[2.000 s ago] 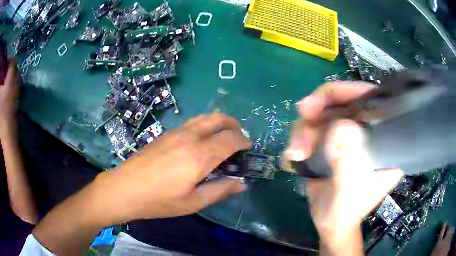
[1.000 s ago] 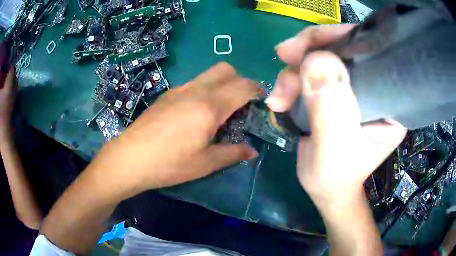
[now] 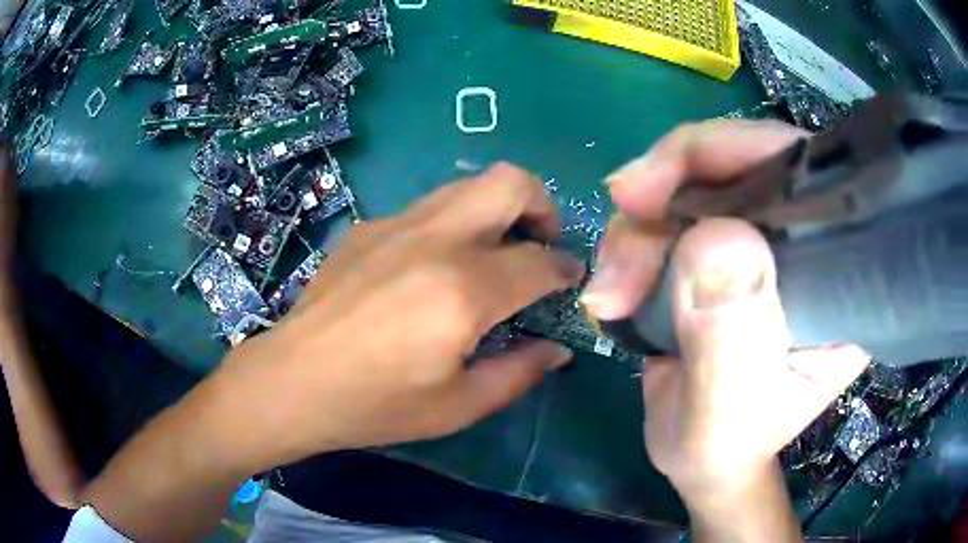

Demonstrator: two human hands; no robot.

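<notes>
My left hand (image 3: 403, 308) is bare and holds a small dark circuit board (image 3: 557, 323) between thumb and fingers just above the green mat; the palm hides much of the board. My right hand (image 3: 722, 308) is closed around a thick grey electric screwdriver (image 3: 870, 265) with dark trim. Its nose points left and down at the right end of the board; the bit is hidden. Tiny silvery screws (image 3: 578, 212) lie scattered on the mat just beyond the fingertips.
A heap of boards (image 3: 281, 127) lies left. Another pile (image 3: 860, 424), crossed by a black cable, lies at lower right. A yellow perforated tray (image 3: 647, 32) is at the top. A pale square frame (image 3: 477, 109) lies mid-mat. Another person's arm (image 3: 32, 403) is at the left edge.
The view has shifted, then partly back. The board has turned in my left hand, its right end now under the screwdriver's nose. Both hands keep their holds.
</notes>
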